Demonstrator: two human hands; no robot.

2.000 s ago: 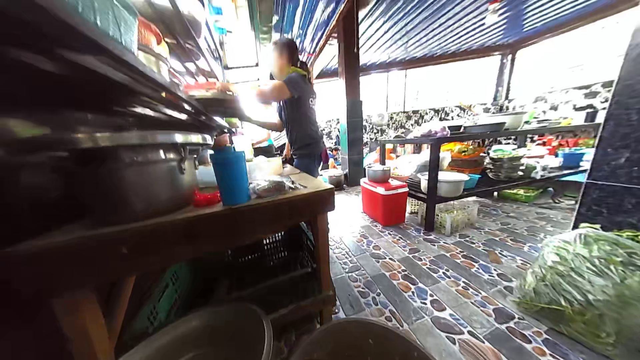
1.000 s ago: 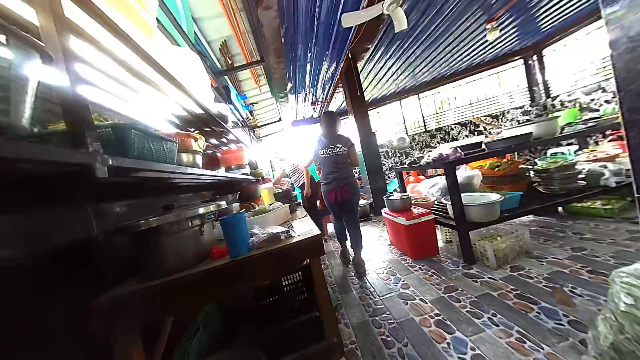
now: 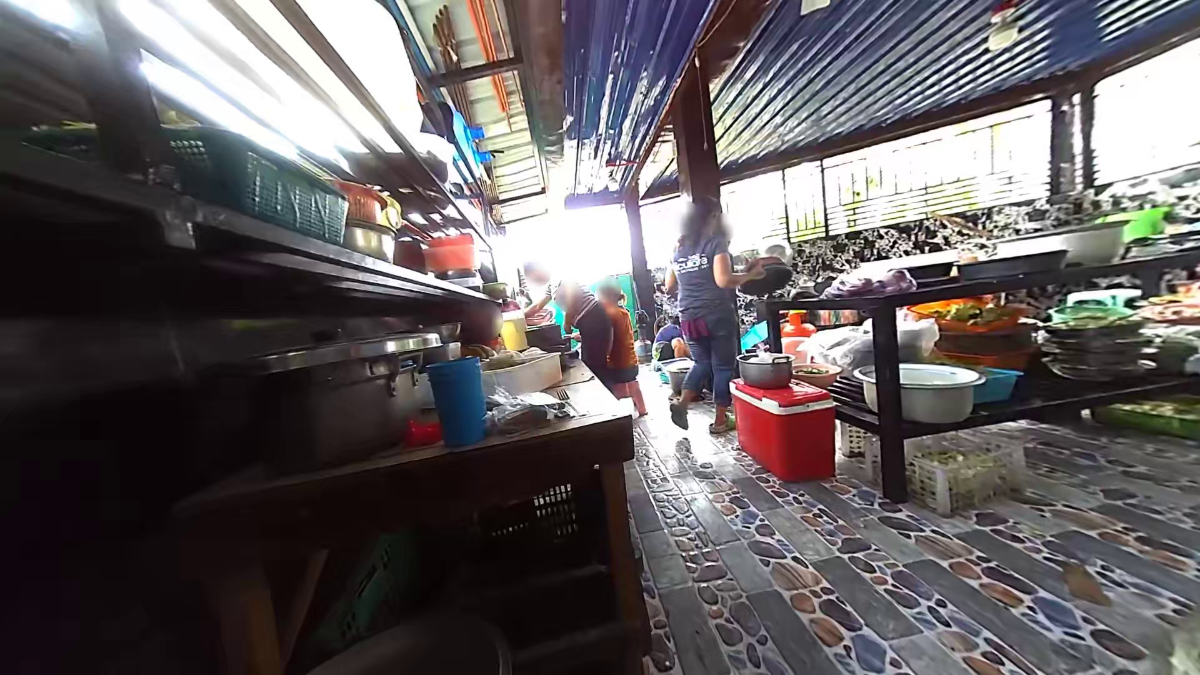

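Neither my left hand nor my right hand shows in the head view. At the left, a wooden table bears a large lidded metal pot, a blue plastic cup, a crumpled clear plastic bag and a whitish basin. A red cooler stands on the patterned floor, with a grey metal pot on its lid. Right of it, a large pale basin rests on the lower level of a dark rack.
A person in a dark shirt carries a dark pan beside the rack. Several people are farther back. A shelf with a green basket overhangs the table. A white crate stands under the rack; a dark post rises behind.
The person in the dark shirt, at the table's far side two seconds ago, has moved across the walkway to the right, near the rack. Several people farther back show more plainly.
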